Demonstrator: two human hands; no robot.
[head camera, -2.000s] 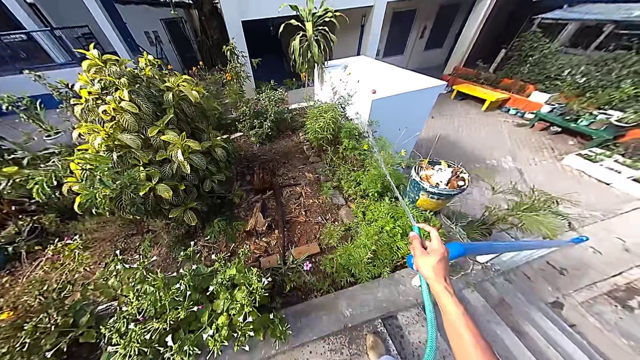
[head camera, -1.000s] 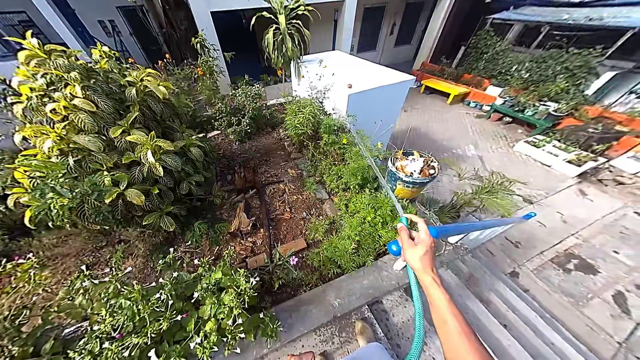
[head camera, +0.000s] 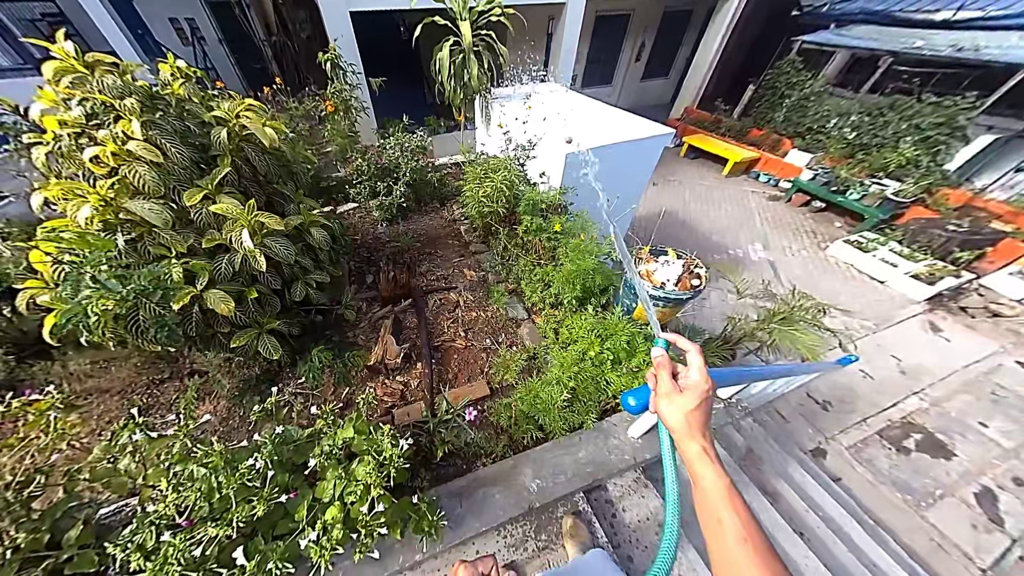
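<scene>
My right hand (head camera: 680,392) is closed around the end of a green garden hose (head camera: 669,504), with the thumb near its mouth. A jet of water (head camera: 618,232) leaves the hose up and away, breaking into drops above the white block. The hose runs down from the hand past the bottom edge. Behind the hand lies a blue handrail (head camera: 744,374), sloping up to the right. What looks like the knuckles of my left hand (head camera: 482,566) show at the bottom edge; the rest is cut off. Green feathery plants (head camera: 576,352) grow left of my right hand.
A concrete curb (head camera: 528,480) borders the planted bed. Steps (head camera: 808,496) descend at the right. Beyond the rail stand a painted pot of debris (head camera: 668,300) and a large white block (head camera: 612,160). A leafy shrub (head camera: 160,200) fills the left; a yellow bench (head camera: 720,148) stands farther back.
The water jet now bursts into scattered drops higher up, near the white block. My right hand keeps its grip on the hose. The boot and the knuckles at the bottom were hardly in view two seconds ago.
</scene>
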